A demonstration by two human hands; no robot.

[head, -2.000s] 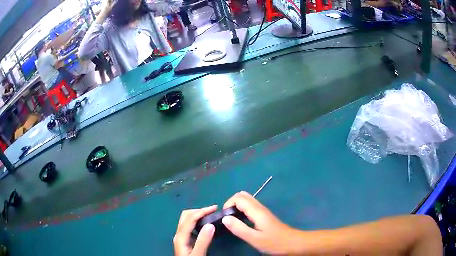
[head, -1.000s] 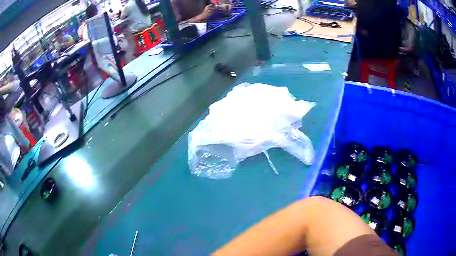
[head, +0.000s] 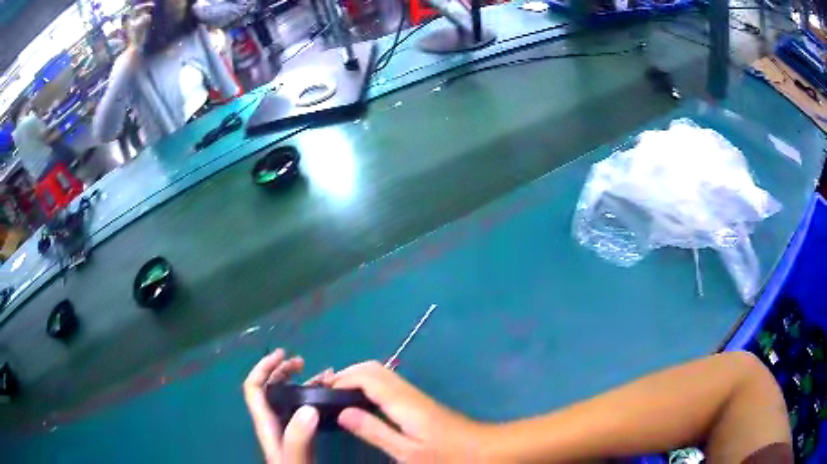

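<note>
A black round housing (head: pixel 319 396), seen edge-on as a thin dark slab, is held low in the picture between both hands. My left hand (head: pixel 275 408) grips its left side, thumb on the near face. My right hand (head: pixel 399 412) grips its right side with thumb and fingers. A thin silver screwdriver shaft (head: pixel 415 332) points up and right from behind my right hand; its handle is mostly hidden, so I cannot tell if the hand holds it. The inside of the housing is not visible.
Open black housings with green inside sit on the dark green conveyor (head: pixel 399 190), one nearest (head: pixel 154 282). A crumpled clear-white bag (head: pixel 676 195) lies on the bench at right. A blue bin (head: pixel 787 281) with housings is at the right edge. A person (head: pixel 163 72) is across the line.
The view swung right to the bin, then back left. Both hands, out of view one second ago, show again with the housing. The conveyor housings sit slightly further left than two seconds ago.
</note>
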